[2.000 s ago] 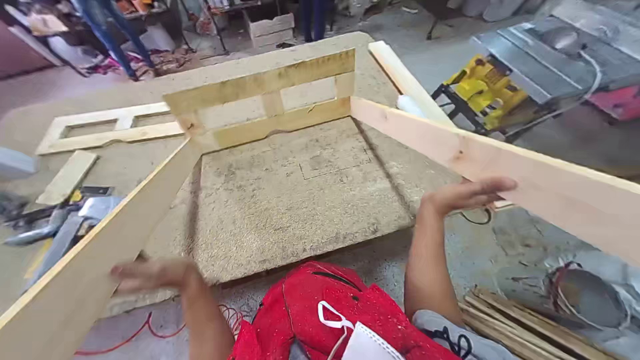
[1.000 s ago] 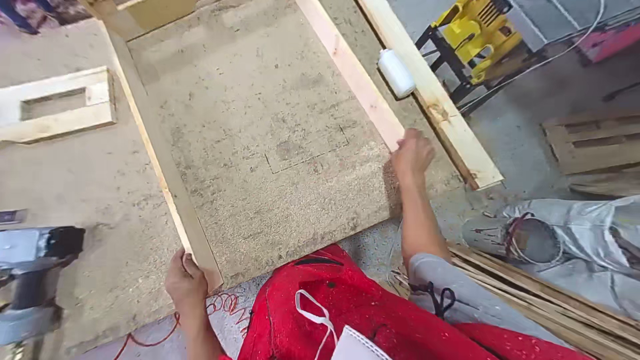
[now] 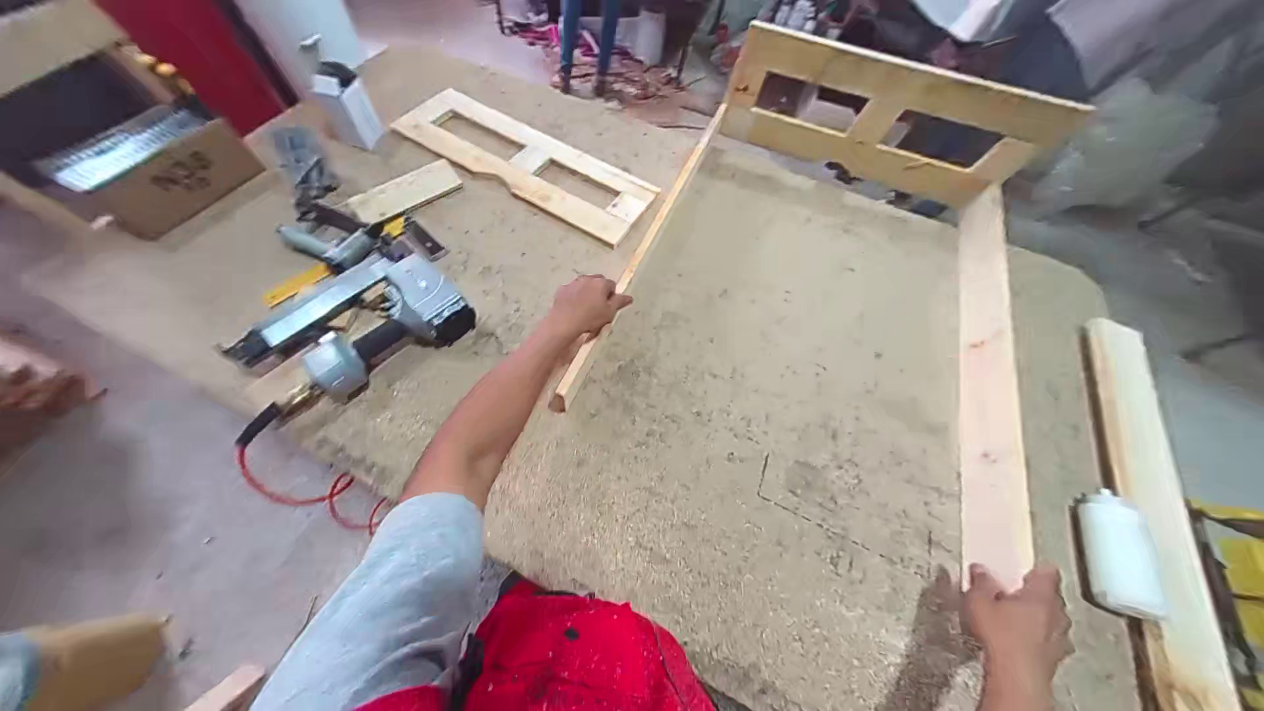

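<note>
My left hand (image 3: pixel 587 306) grips the left side board (image 3: pixel 652 232), a long thin wooden board seen nearly edge-on, a little above its near end. At the lower right my right hand (image 3: pixel 1017 617) holds the near end of the right side board (image 3: pixel 992 395), whose broad pale face shows. Both boards meet an upright wooden end panel (image 3: pixel 894 118) with two rectangular openings at their far ends, forming a three-sided frame on the worktable (image 3: pixel 790 326). Another flat panel (image 3: pixel 533 163) with two openings lies left of the frame.
On the left of the table lie a pneumatic nailer (image 3: pixel 385 316) with a red air hose (image 3: pixel 296 496), another tool (image 3: pixel 341 242) and a short board (image 3: pixel 405 191). A white bottle (image 3: pixel 1121 553) rests against a plank (image 3: pixel 1150 444) at the right. A cardboard box (image 3: pixel 163 173) stands far left. A person's legs (image 3: pixel 590 39) show behind.
The view has swung left. The side boards and end panel have shifted on the table, and my left hand now grips farther up from the left board's near end.
</note>
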